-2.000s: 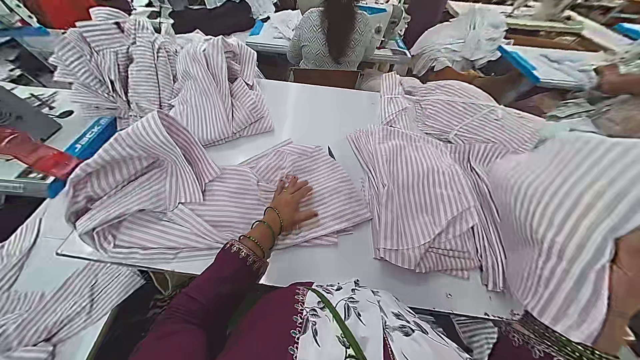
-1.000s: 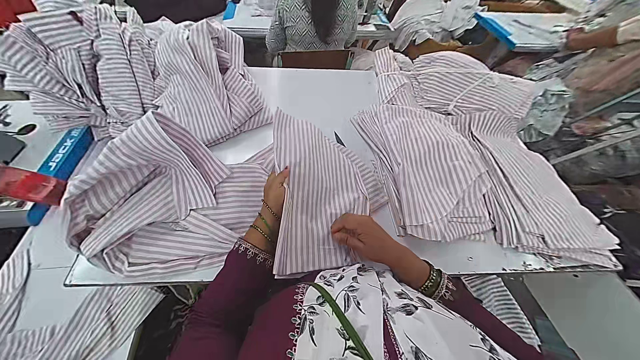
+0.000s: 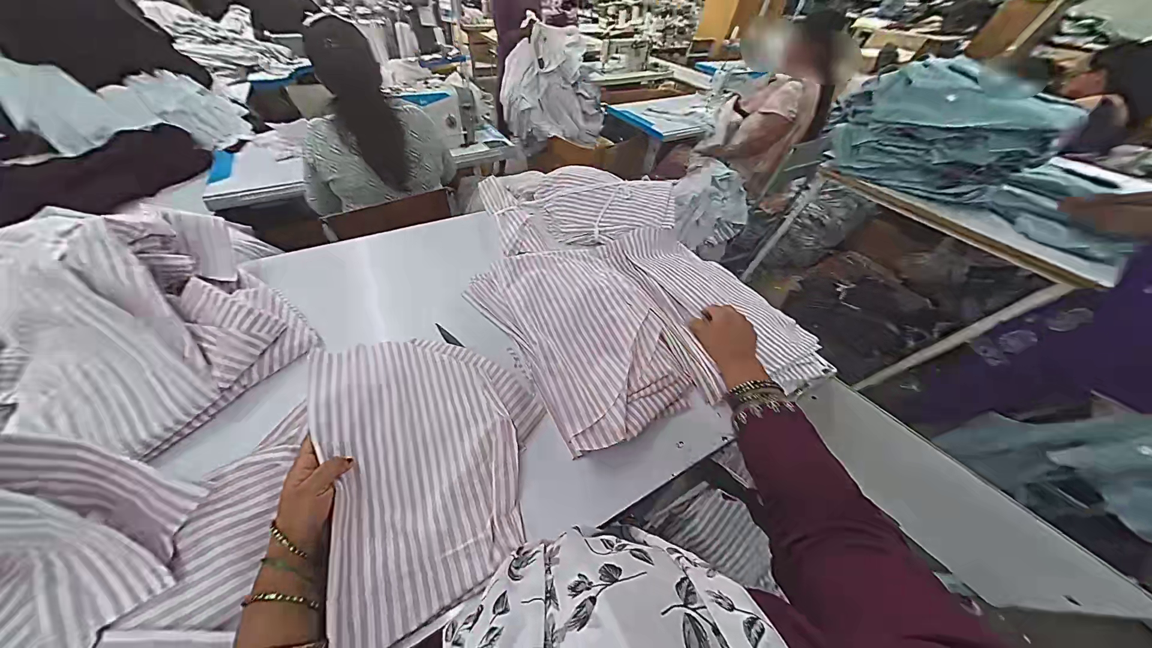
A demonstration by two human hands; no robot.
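My left hand [image 3: 310, 490] grips the left edge of a striped fabric panel [image 3: 414, 477], thumb on top, which lies over other striped cloth at the front of the white table [image 3: 360, 288]. My right hand [image 3: 727, 340] reaches out to the right, its fingers on a stack of striped panels [image 3: 711, 297]; whether they pinch a layer is unclear. Beside that hand, on its left, is another pile of striped pieces [image 3: 576, 324]. A dark pointed object [image 3: 448, 335] pokes out from behind the panel under my left hand.
Heaped striped fabric [image 3: 99, 342] covers the table's left side, and a tied striped bundle [image 3: 603, 202] lies at the far edge. A seated person [image 3: 369, 135] is beyond the table, another [image 3: 774, 117] at a sewing station. Folded teal garments [image 3: 945, 135] fill a rack at right.
My right hand has moved from the panel in front of me out to the right-hand stack. My left hand still holds the panel's left edge. The view has turned right and up.
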